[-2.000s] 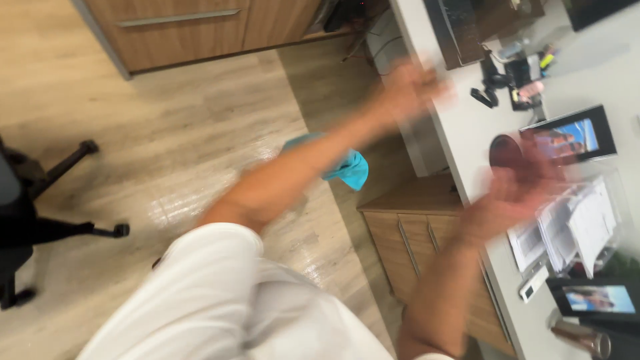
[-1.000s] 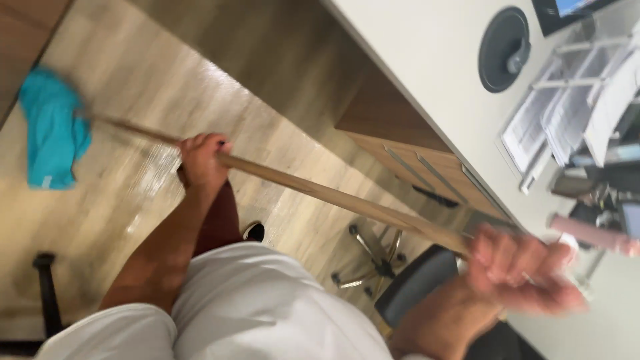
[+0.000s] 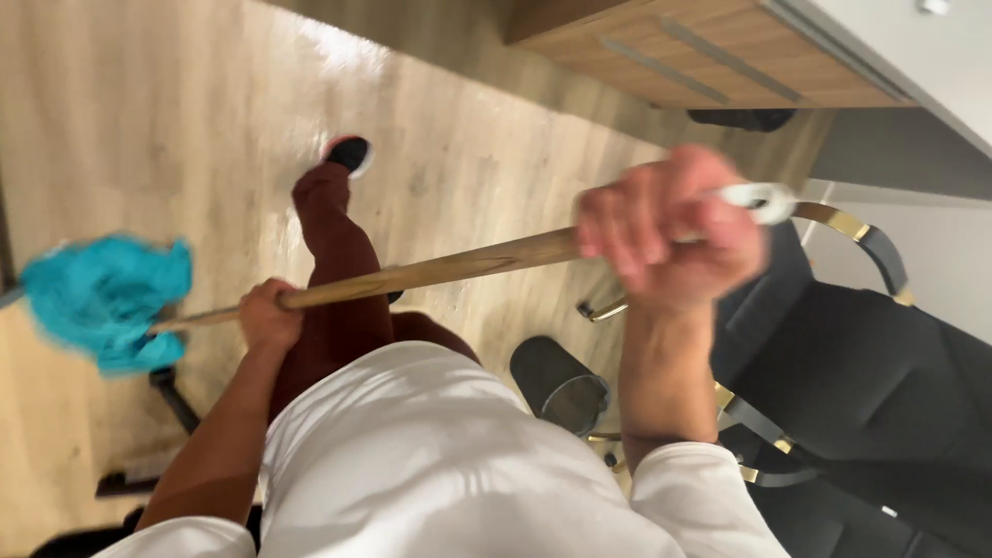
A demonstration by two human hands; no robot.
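A long wooden pole [image 3: 442, 265] runs across my body, with a turquoise cloth [image 3: 108, 298] bunched at its left end on the floor side. My left hand [image 3: 270, 314] is closed around the pole's lower part, near the cloth. Around the upper end is my right hand [image 3: 674, 225], blurred, with a white cap with a hole [image 3: 759, 201] sticking out past its fingers. The pole slopes slightly upward from left to right in the view.
Wooden drawers [image 3: 721, 58] stand under a white desk [image 3: 914, 46] at top right. A black padded chair [image 3: 860, 372] with gold-trimmed arms is at the right, beside a dark waste bin [image 3: 562, 387]. A black chair base [image 3: 174, 399] reaches in at lower left.
Two seconds ago both hands were raised toward the desk, blurred. Both hold the pole one second ago and now. The view has swung away from the desktop.
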